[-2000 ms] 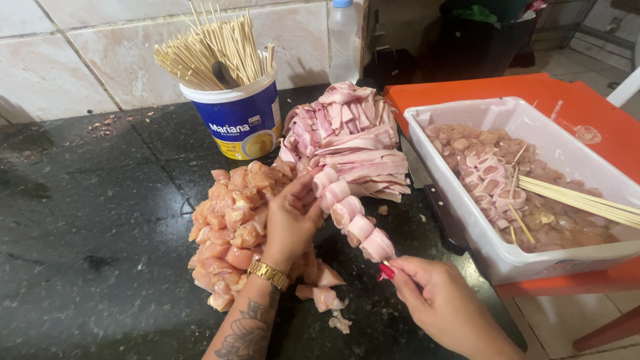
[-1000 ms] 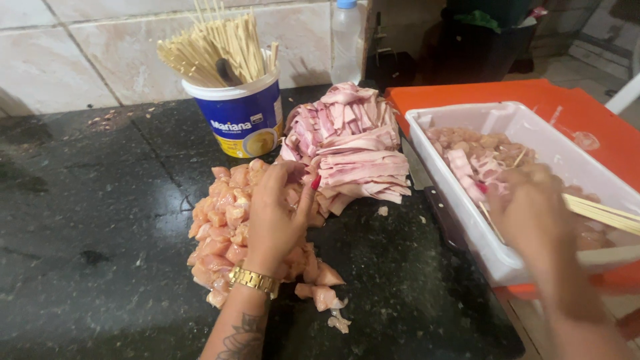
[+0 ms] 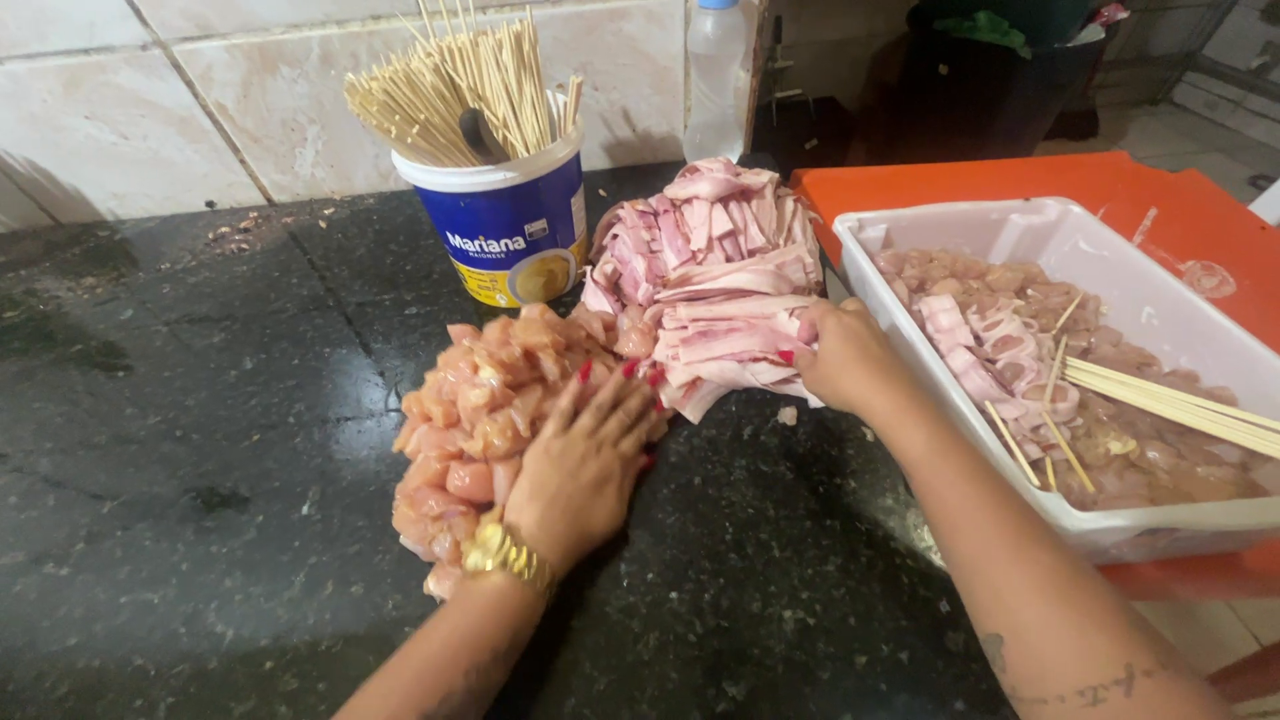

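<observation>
My left hand lies spread over the right side of a heap of raw chicken pieces, touching them. With my right hand I grip the right end of one of the bacon strips at the front of their pile. Behind the chicken stands a plastic mayonnaise bucket full of wooden skewers, with a dark handle among them. At the right, a white plastic tub holds chicken pieces, several bacon-wrapped skewers and a bundle of bare skewers.
The black granite countertop carries the meat, with small scraps near the tiled wall. A clear plastic bottle stands behind the bacon. The tub rests on an orange table beside the counter; a dark bin is behind.
Two seconds ago both my hands held a skewer of wrapped pieces. My right hand went to the tub, then came back left to the bacon. My left hand has spread over the chicken.
</observation>
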